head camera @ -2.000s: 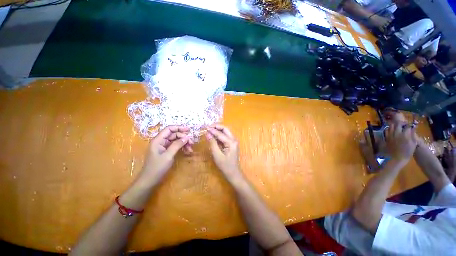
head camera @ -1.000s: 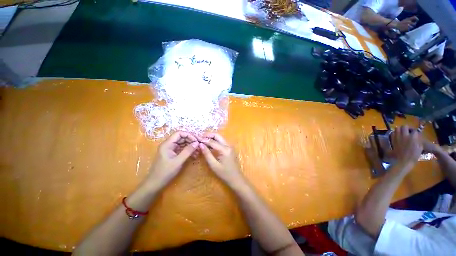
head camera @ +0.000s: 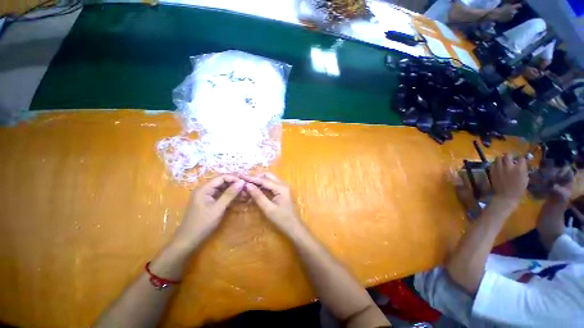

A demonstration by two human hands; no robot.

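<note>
A clear-white plastic bag (head camera: 234, 96) with handwriting lies across the edge of the green mat and the orange bench. A tangled pile of clear rings (head camera: 186, 157) spreads at its near mouth. My left hand (head camera: 214, 200) and my right hand (head camera: 274, 200) meet just below the pile, thumbs and fingertips pinched together and touching. Whatever is between the fingertips is too thin to make out, so I cannot tell if they hold a ring.
An orange bench top (head camera: 96, 211) borders a green mat (head camera: 128, 57). A heap of black parts (head camera: 442, 99) lies on the mat at right. At far right a coworker's hand (head camera: 510, 181) works on a unit with black bars (head camera: 477, 176). More people are behind.
Two seconds ago my hands were apart at the edge of the ring pile. They have come together at the fingertips and sit slightly nearer me, below the pile.
</note>
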